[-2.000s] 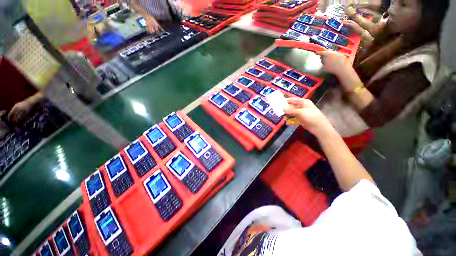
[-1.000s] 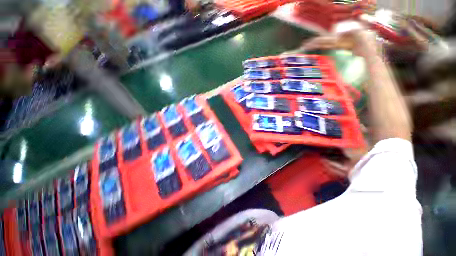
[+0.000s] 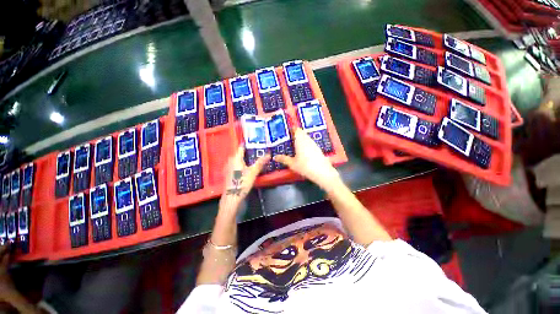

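Observation:
My left hand (image 3: 242, 168) holds a keypad phone (image 3: 257, 134) with a bright screen, its thumb at the keypad. My right hand (image 3: 305, 159) holds a second keypad phone (image 3: 279, 129) with a blue screen, side by side with the first. Both phones are over the middle red-orange phone tray (image 3: 212, 178). That tray holds five lit phones in its far row, one phone at the near left and one at the near right. The fingers behind the phones are hidden.
Left is another phone tray (image 3: 48, 236) of lit phones. Right, a stacked tray (image 3: 500, 132) sits askew on another. Beyond runs the green belt (image 3: 319, 30). Below the metal bench edge is a red lower tray (image 3: 405, 202). Another person's arm (image 3: 15, 294) shows at lower left.
The view has swung left and down. My right hand has come back from the far right, and my left hand has come into view. Both now hold phones from the middle tray's near row.

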